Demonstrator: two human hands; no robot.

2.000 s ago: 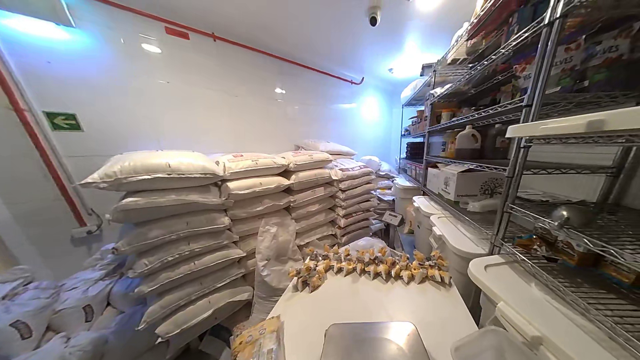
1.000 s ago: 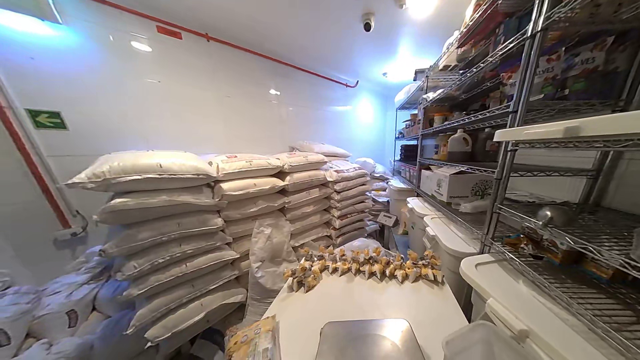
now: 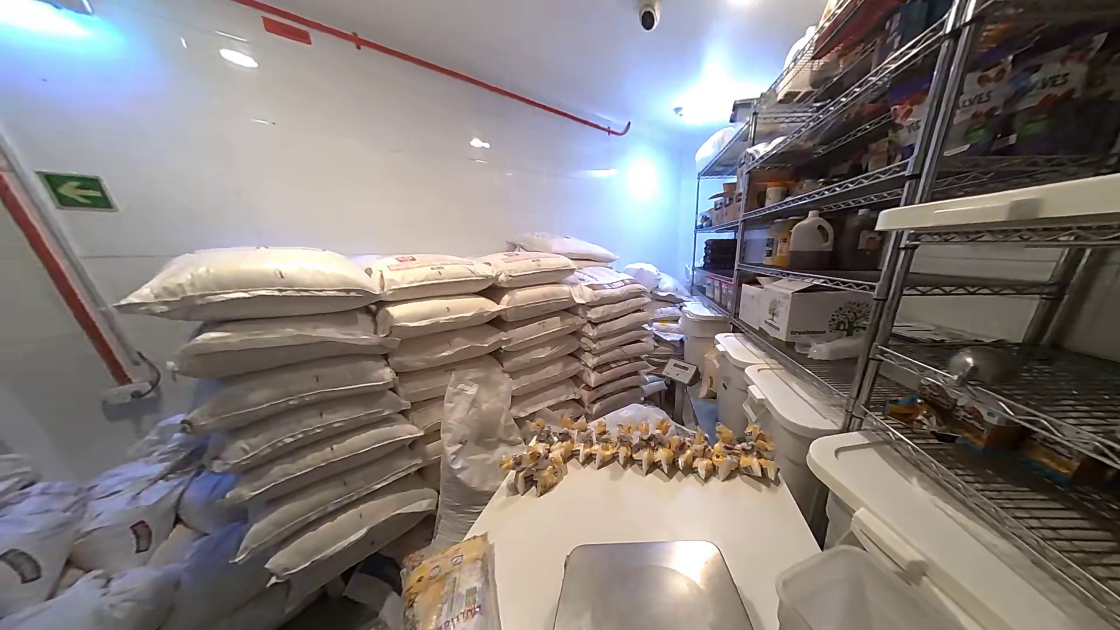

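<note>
Neither my left hand nor my right hand shows in the head view, so what they hold or touch cannot be seen. A white worktable (image 3: 691, 512) reaches away from me at the lower middle. On its near end lies a flat stainless steel plate (image 3: 652, 586), probably a scale's platform. Rows of small filled bags with yellow, twisted tops (image 3: 643, 446) stand along the far end of the table. At the near left edge is a clear pack of yellow printed bags (image 3: 451, 586). A translucent plastic tub (image 3: 844, 591) sits at the near right.
Tall stacks of white sacks (image 3: 297, 381) stand along the left and back. One upright sack (image 3: 477, 437) is beside the table's left edge. Lidded white bins (image 3: 927, 516) line the right side, below wire shelving (image 3: 875, 376) that holds jugs (image 3: 811, 241), boxes and a metal scoop (image 3: 980, 365).
</note>
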